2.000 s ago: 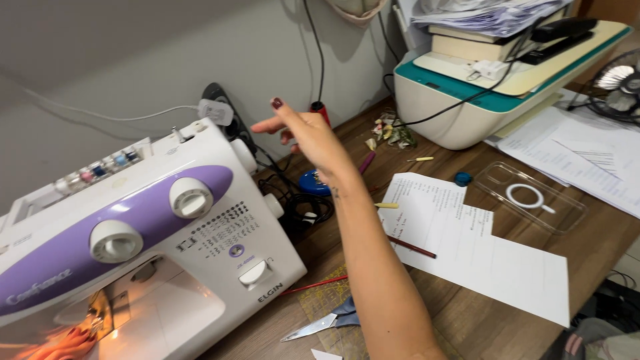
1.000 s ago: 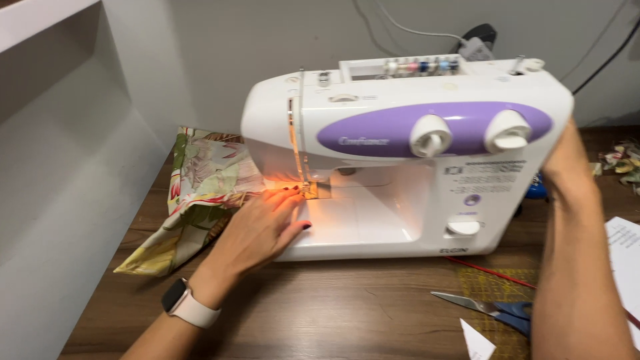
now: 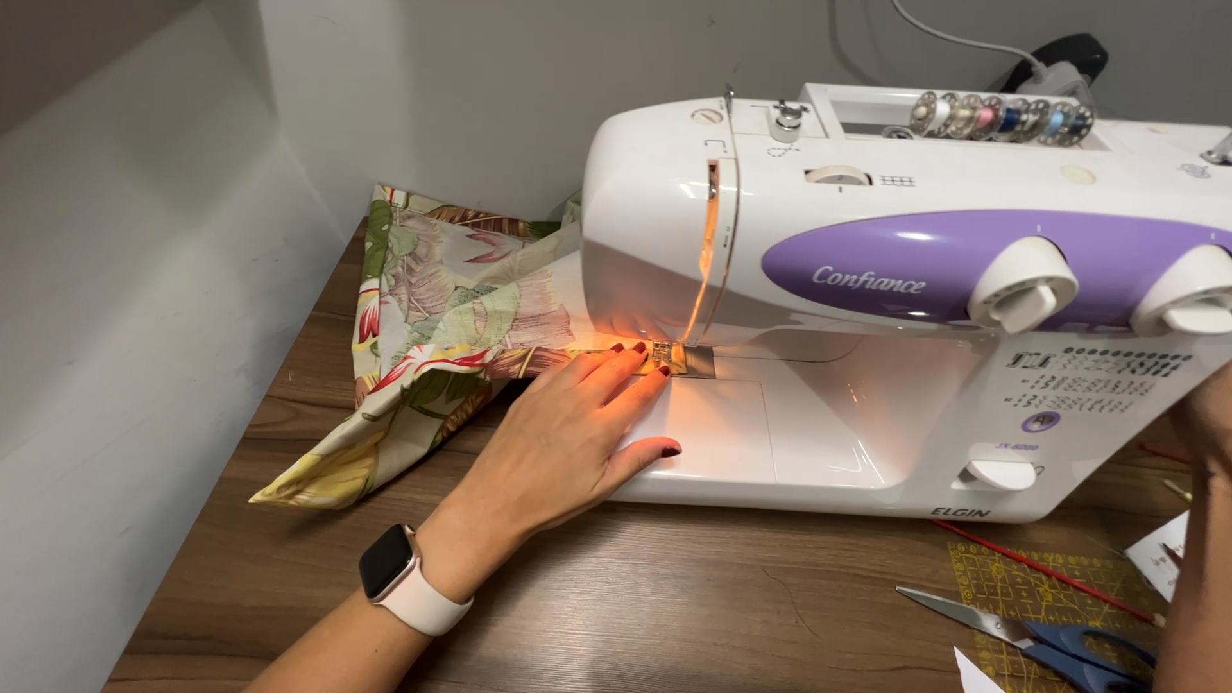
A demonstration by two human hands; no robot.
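My left hand (image 3: 568,433) lies palm down with fingers spread, its fingertips on the folded edge of a floral print fabric (image 3: 452,308) beside the lit presser foot (image 3: 662,354) of a white and purple sewing machine (image 3: 674,221). The fabric extends left of the machine onto the wooden table, one corner folded to a point. At the right edge, my right hand (image 3: 1208,409) is mostly out of frame and behind the machine's right end; its fingers are hidden. The machine's needle area glows orange.
Blue-handled scissors (image 3: 1068,650) lie on a clear ruler with yellow grid lines (image 3: 1001,577) at the lower right, near a thin red stick (image 3: 1049,568) and pieces of white paper (image 3: 1160,553). Several bobbins (image 3: 1006,117) stand on top of the machine. A wall borders the table's left.
The view has swung left since the oldest frame. My right arm, raised near the machine's handwheel side then, is now lower behind its right end. My left hand stays at the presser foot since one second ago.
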